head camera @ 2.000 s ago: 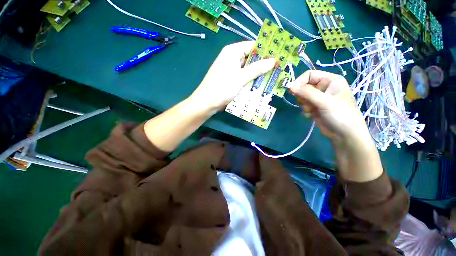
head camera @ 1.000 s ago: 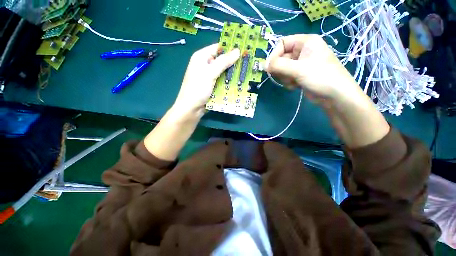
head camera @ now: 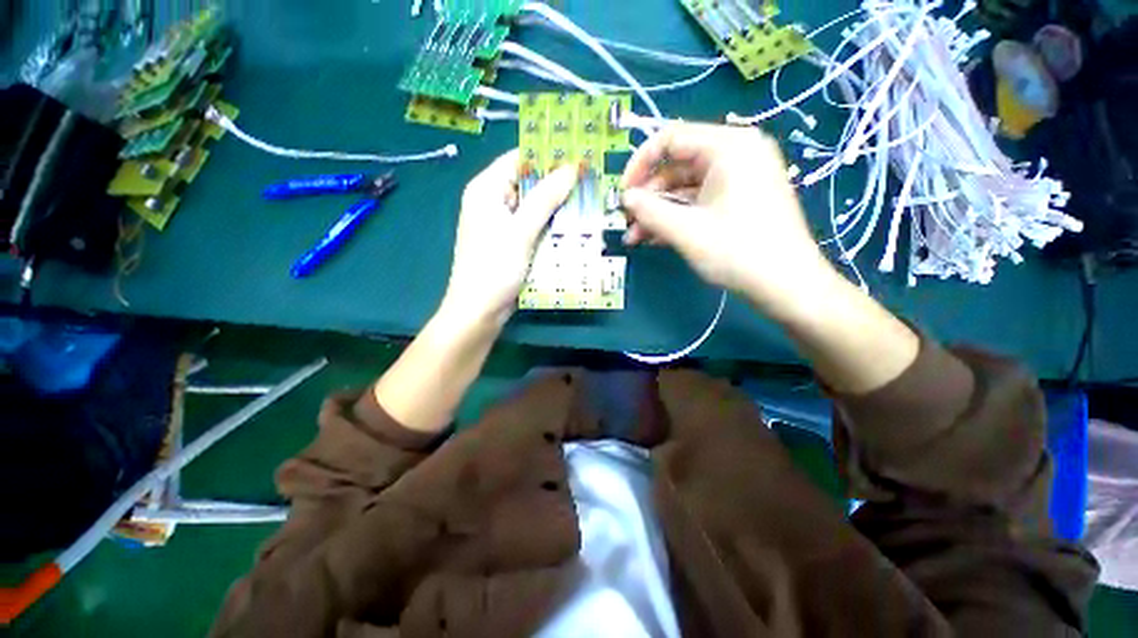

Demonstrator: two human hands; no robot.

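Note:
My left hand (head camera: 493, 243) holds a yellow-green circuit board panel (head camera: 572, 268) upright in view by its left side, thumb across its face. My right hand (head camera: 724, 199) pinches the end of a white connector cable (head camera: 706, 343) at the middle socket on the panel's right edge. The plug is hidden by my fingertips, so I cannot tell whether it is seated. The cable's free part loops down below my right hand. A white lead shows at the upper socket (head camera: 620, 115). The lower socket (head camera: 614, 277) has no cable on it.
Blue-handled cutters (head camera: 340, 218) lie open at left, below a single loose cable (head camera: 337, 155). Stacked boards (head camera: 169, 119) stand at far left. Wired boards (head camera: 459, 56) lie behind the panel. A large white cable pile (head camera: 961, 162) lies at right; another board (head camera: 755, 40) is at the back.
The panel has turned from tilted to nearly straight and shifted left in view with both hands. My right hand stays at the panel's right edge. The surroundings have shifted as the camera moved.

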